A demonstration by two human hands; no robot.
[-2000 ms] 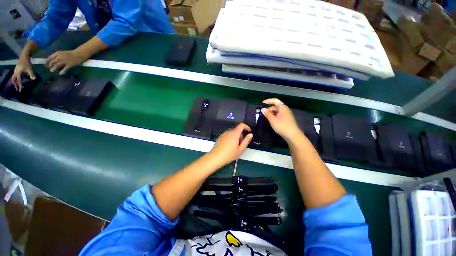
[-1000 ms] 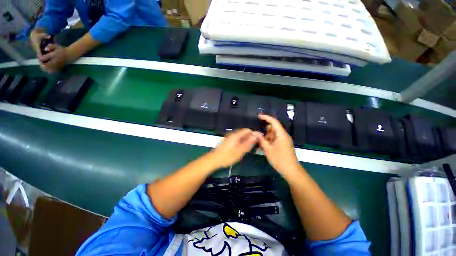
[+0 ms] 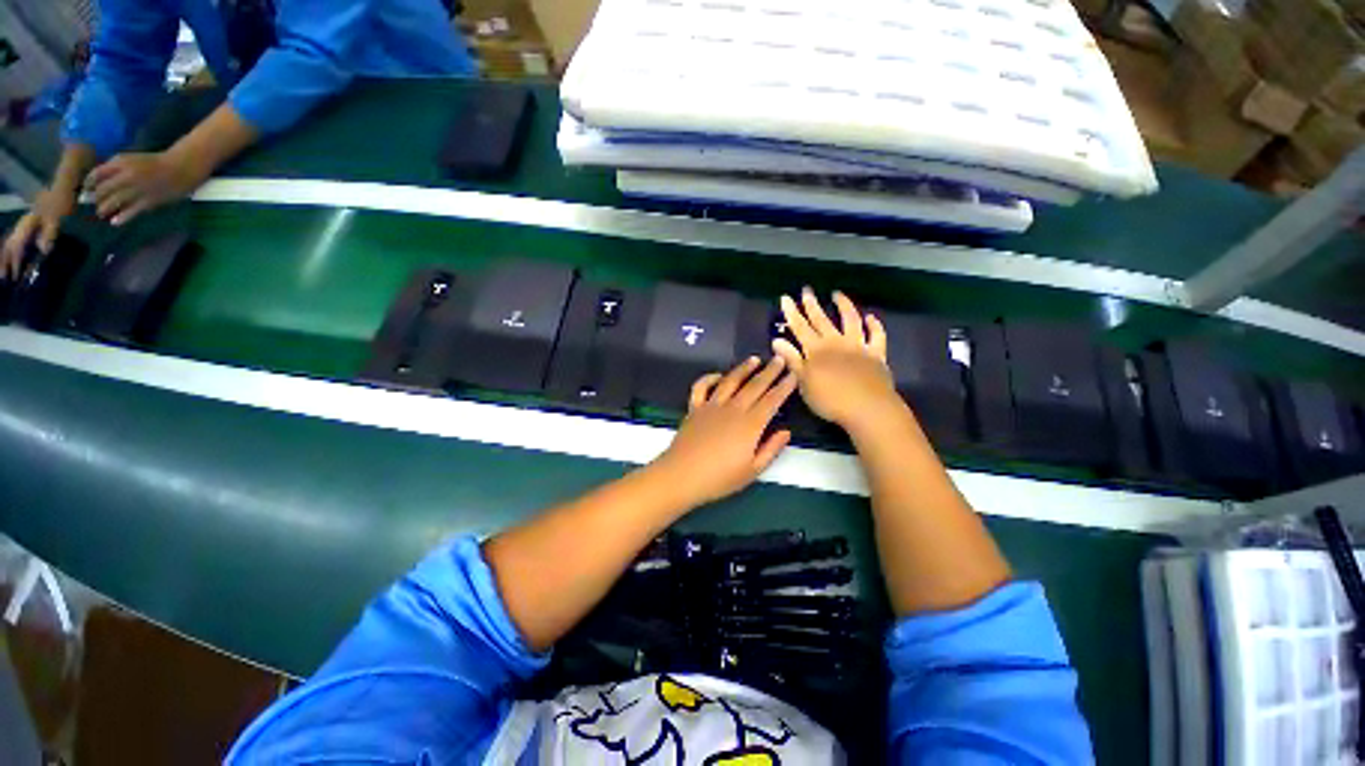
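Note:
My left hand (image 3: 729,434) lies palm down with fingers apart over the lower part of a black box base on the belt. My right hand (image 3: 838,367) lies beside it, fingers spread over the upper part; a small white mark (image 3: 780,325) shows by its fingertips. The hands nearly touch and hide most of this base. To the left are a box lid (image 3: 692,332), a box base with a watch (image 3: 606,344), another lid (image 3: 514,317) and another base with a watch (image 3: 419,322). A pile of black watches (image 3: 749,599) lies fanned before me.
More black boxes (image 3: 1057,386) continue right between the white rails (image 3: 449,422). White blister trays (image 3: 853,83) are stacked beyond the belt, with others (image 3: 1287,659) at lower right. A single black box (image 3: 488,132) lies on the far ledge. A blue-sleeved person's hands (image 3: 135,186) are at left.
The row of boxes has shifted left in the view. My hands have gone from fingers bunched together near the front rail to lying spread on a box base. The other person's hands have moved apart and down.

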